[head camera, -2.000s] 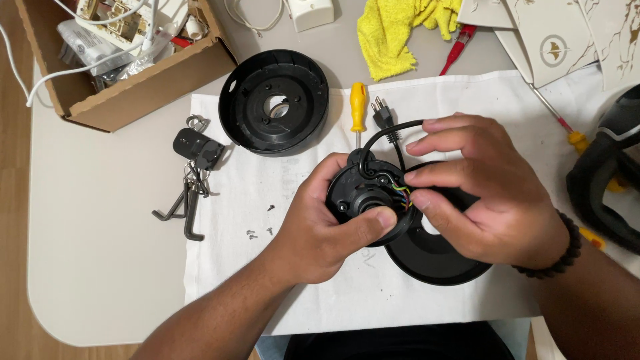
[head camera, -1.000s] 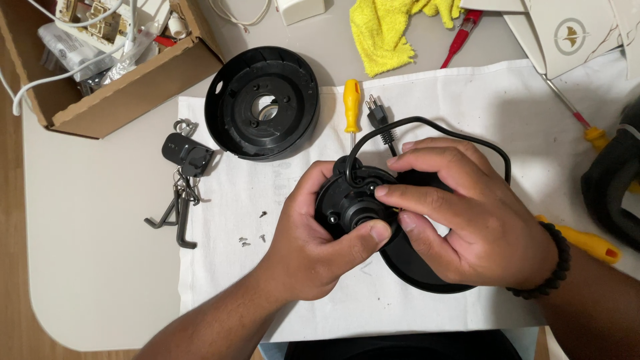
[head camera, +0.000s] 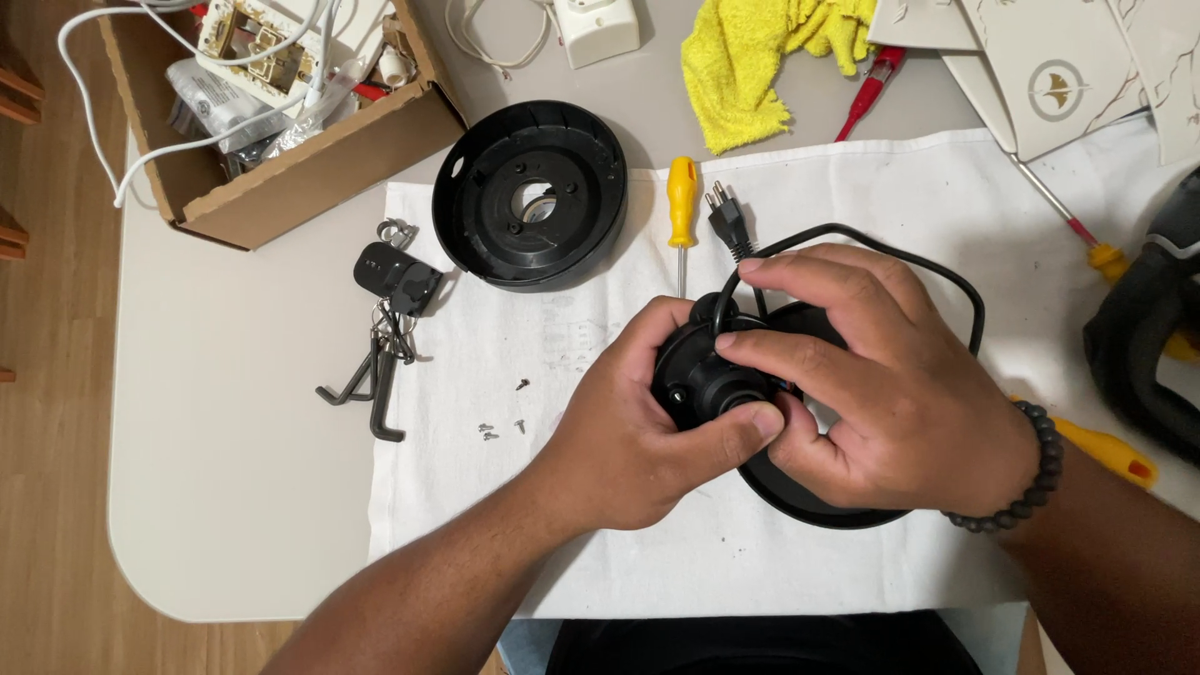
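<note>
My left hand (head camera: 647, 422) grips a round black plastic housing (head camera: 696, 375), its thumb across the raised central hub. Over the housing's right side is my right hand (head camera: 862, 375), with fingertips at the black power cord (head camera: 844, 230) where it enters the housing; the hand hides part of the housing. The cord loops above that hand, and its plug (head camera: 729, 217) lies on the white cloth. Beneath my right hand sits a black round cover (head camera: 816, 506), partly hidden. A larger black round shell (head camera: 487, 225) lies up and left. Several small screws (head camera: 487, 431) rest left of my left hand.
A yellow-handled screwdriver (head camera: 682, 202) lies beside the plug. Keys with a black fob (head camera: 398, 277) and hex keys (head camera: 384, 394) are at the left, below a cardboard box (head camera: 309, 164) of parts. Along the back lies a yellow cloth (head camera: 741, 75); a black tool (head camera: 1134, 319) is at the right.
The coloured wires seen between my hands two seconds ago are now mostly hidden by my right fingers. The cord now arches higher, over my right hand.
</note>
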